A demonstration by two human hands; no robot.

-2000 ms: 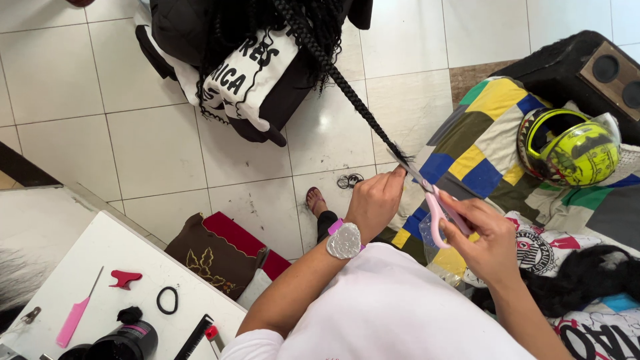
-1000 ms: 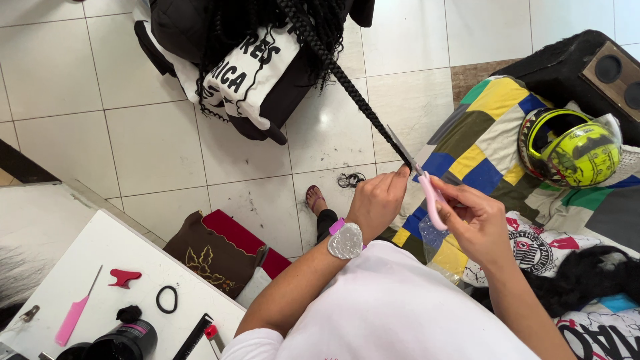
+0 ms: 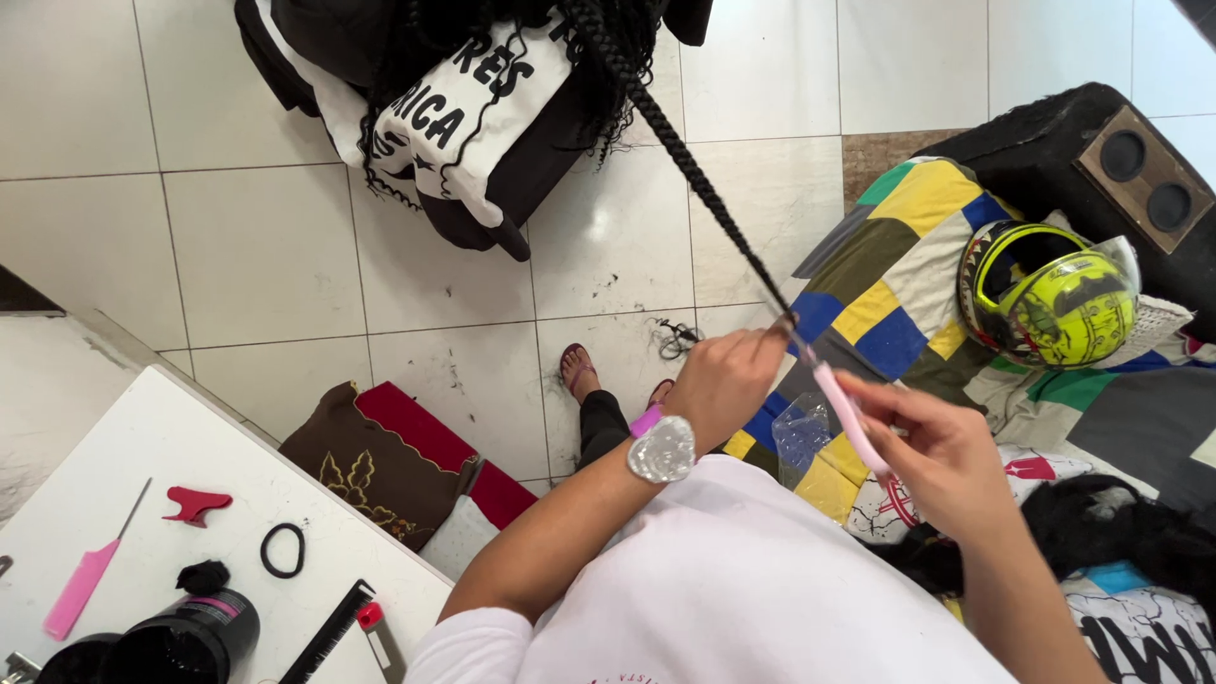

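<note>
A long black hair braid (image 3: 698, 180) runs taut from the head of a seated person at the top down to my left hand (image 3: 736, 380), whose fingers pinch it near its end. On that wrist sits a round glittery disc (image 3: 662, 449) on a purple band. My right hand (image 3: 926, 451) holds pink-handled scissors (image 3: 850, 418) with their blades at the braid's end, right beside my left fingertips. The blades are blurred, so whether they are apart cannot be told.
On the white table (image 3: 233, 446) at lower left lie a pink rat-tail comb (image 3: 84, 587), a red hair clip (image 3: 198, 506), a black hair tie (image 3: 283, 551), a black comb (image 3: 328, 632) and an open jar (image 3: 190, 636). A helmet (image 3: 1054, 294) rests on a patchwork cover (image 3: 883, 285) at right.
The scissors have shifted and turned slightly at the braid's end, and their blades no longer point up alongside it as they did a second ago. My left hand keeps its hold.
</note>
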